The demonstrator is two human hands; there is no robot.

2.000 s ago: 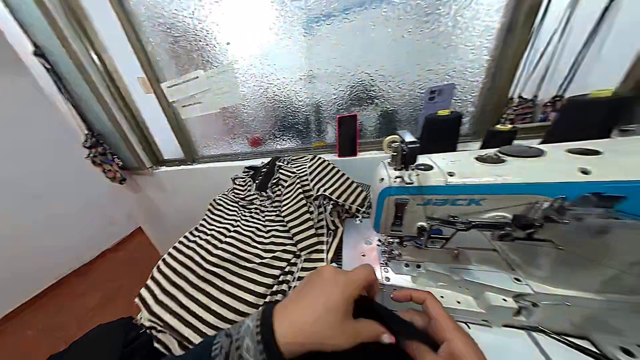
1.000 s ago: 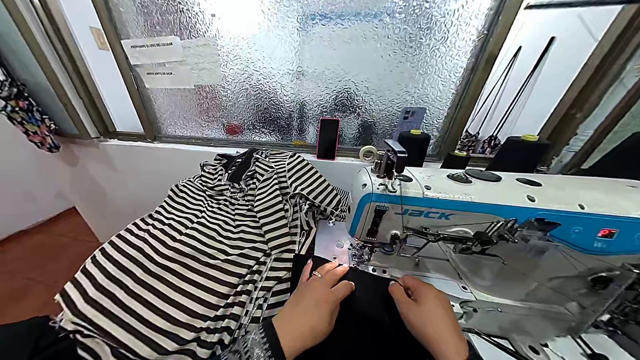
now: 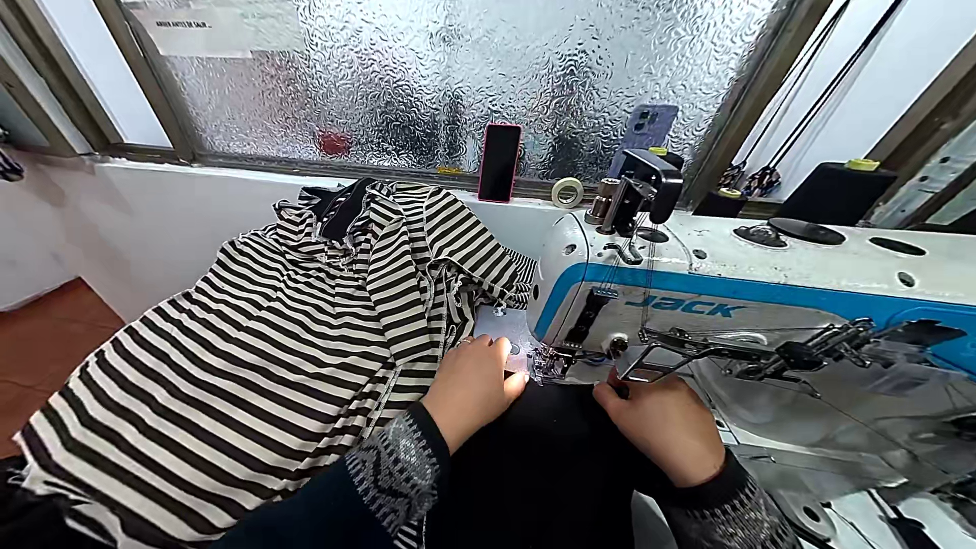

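A piece of black fabric (image 3: 541, 465) lies with its far edge at the presser foot (image 3: 550, 362) of a white and blue Jack sewing machine (image 3: 762, 267). My left hand (image 3: 474, 385) grips the fabric's edge just left of the foot, thumb toward the needle area. On the right of the foot, my right hand (image 3: 662, 419) pinches the same edge between thumb and fingers, below the machine's thread guides. Striped black-and-cream garments (image 3: 290, 328) are heaped left of the machine, close to my left forearm. The fabric's edge under the foot is partly hidden.
On the window ledge a phone with a pink edge (image 3: 500, 162) stands upright beside a roll of tape (image 3: 566, 193). Another phone (image 3: 648, 128) leans on the glass behind the machine. Black thread cones (image 3: 835, 192) stand behind the machine head. Thin threads run down to it.
Both hands have moved forward to the presser foot with the black fabric, which lay nearer to me a second ago. Two seconds ago the fabric was bunched between my hands.
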